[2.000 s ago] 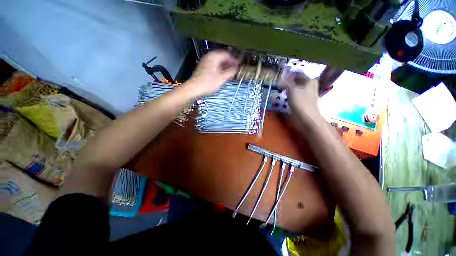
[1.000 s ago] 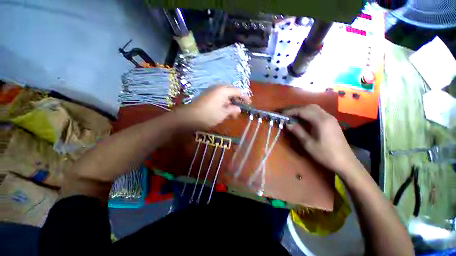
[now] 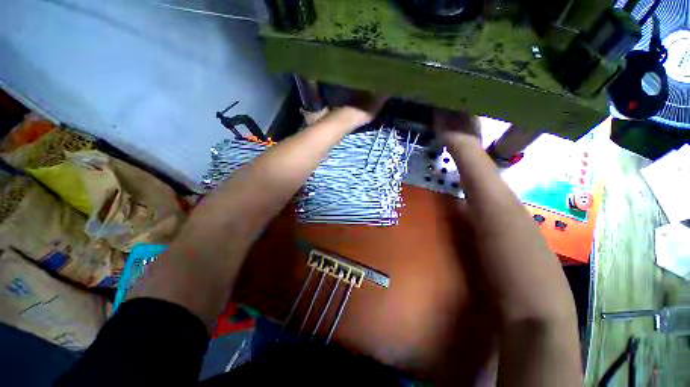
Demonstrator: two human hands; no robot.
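Note:
My left hand (image 3: 363, 108) reaches under the green press head (image 3: 431, 64); its fingers are in shadow. My right hand (image 3: 458, 127) is also under the press head, to the right, with its fingers hidden. Several thin rods (image 3: 392, 143) hang toward me between my hands. The bar they hang from is hidden in the dark, so I cannot tell each hand's grip. A yellowish comb-like strip with rods, the joined workpiece (image 3: 333, 272), lies on the reddish-brown board (image 3: 408, 249), with a narrow grey bar (image 3: 377, 279) behind it.
A large rod stack (image 3: 352, 185) stands behind the board's middle, and a second stack (image 3: 231, 159) lies to its left by a black clamp (image 3: 240, 123). The orange control box (image 3: 569, 240) is at right. Woven sacks (image 3: 91, 204) are at left. A steel post (image 3: 513, 143) stands right of my right hand.
Both hands have moved from over the board to under the press head, with the hanging rods now there too. The yellowish strip now appears further right and nearer, beside a grey bar.

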